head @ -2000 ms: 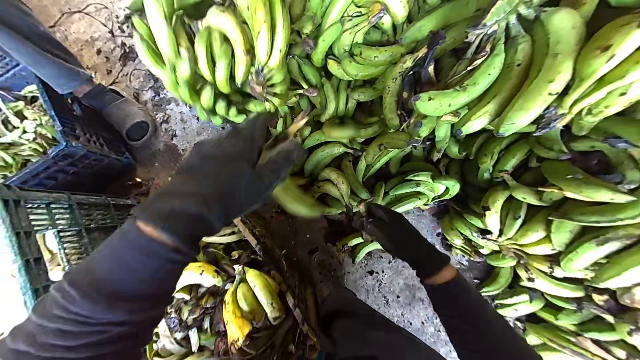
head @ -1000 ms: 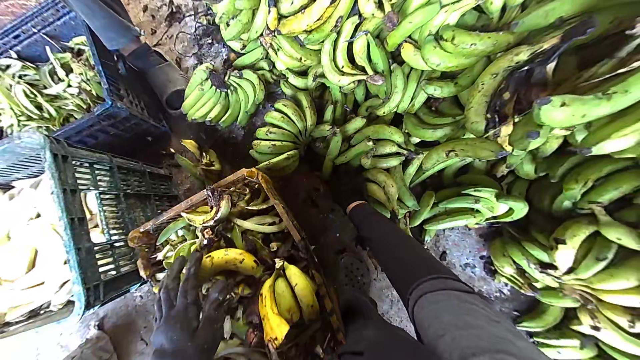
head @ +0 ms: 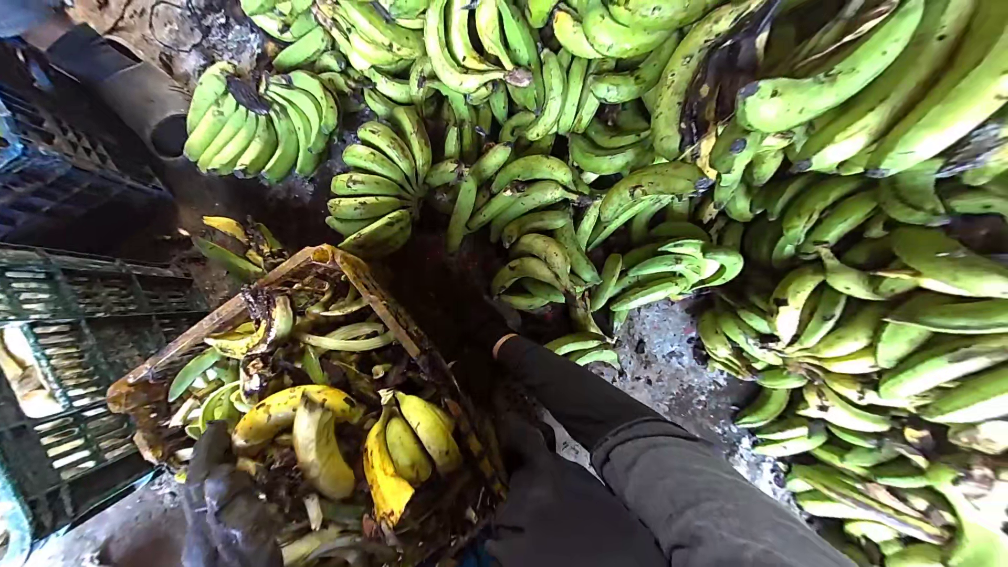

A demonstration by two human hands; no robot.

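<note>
My left hand [head: 220, 500], in a dark glove, is over the lower left of a worn crate [head: 386, 311] of peels and scraps. Just right of it a short pale yellow plantain [head: 321, 449] stands near a spotted yellow one [head: 276, 416]; whether the hand touches anything is unclear. A small yellow bunch [head: 409, 445] lies farther right in the crate. My right hand [head: 477, 315], also dark-gloved, reaches into deep shadow right of the crate, below a fanned green bunch [head: 378, 185]. Its fingers, and anything in them, are hidden in the dark.
Green plantain bunches [head: 835, 339] are heaped across the top and right on the stained floor [head: 669, 370]. A green plastic crate [head: 87, 346] stands at the left, with a dark blue crate [head: 71, 165] above it. Another person's boot [head: 130, 94] is at the upper left.
My left hand has moved from the green bunches down to the scrap crate. A short yellow plantain now shows beside it. My right hand has stayed in the shadow since one second ago. The view has shifted.
</note>
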